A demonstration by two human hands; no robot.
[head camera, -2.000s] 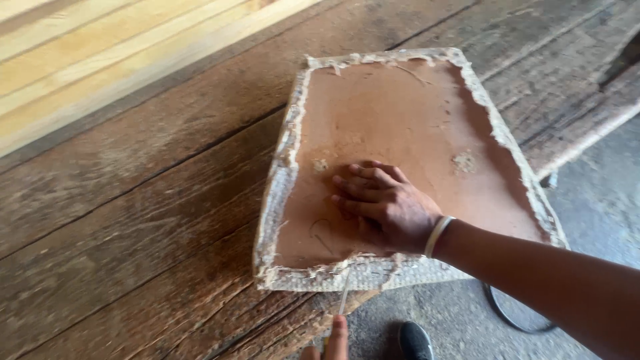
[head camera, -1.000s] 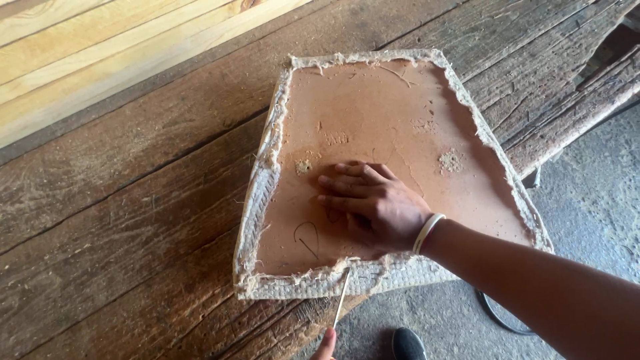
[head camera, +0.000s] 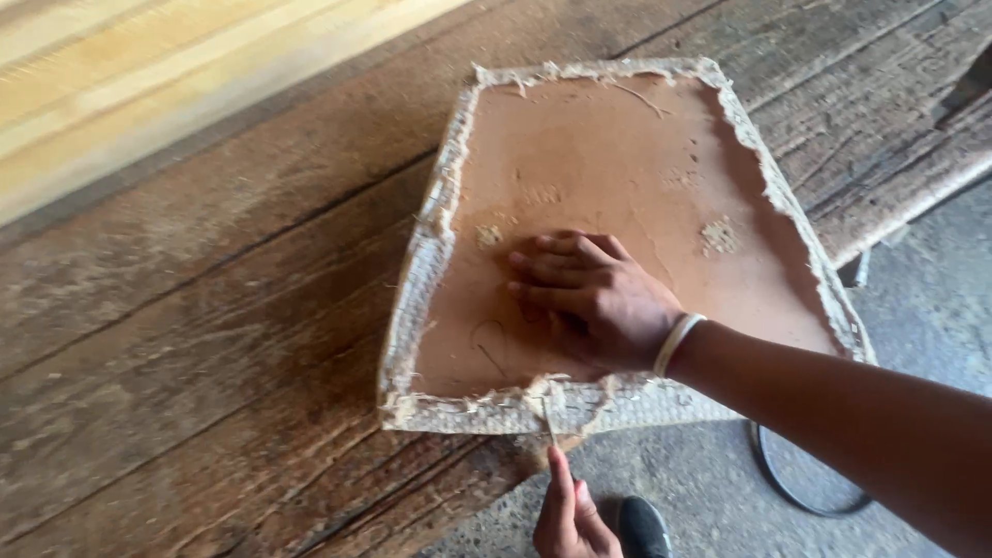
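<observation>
A tapered, tan upholstered panel lies with its back face up, a woven, pale fabric border folded over its edges. The border is frayed, with staples along it. My right hand, wearing a white wristband, rests palm down on the lower middle of the panel, fingers spread slightly. Below the near edge, my left hand grips a thin metal-shafted tool. Its tip meets the frayed fabric at that edge; its handle is mostly hidden by the fingers.
Weathered wooden planks support the panel, whose near right part overhangs the concrete floor. Pale wooden boards lie at the upper left. On the floor are a dark ring-shaped object and a shoe.
My left hand has come closer to the panel's near edge, and the tool stands at a steeper angle. My right hand stays pressed on the panel.
</observation>
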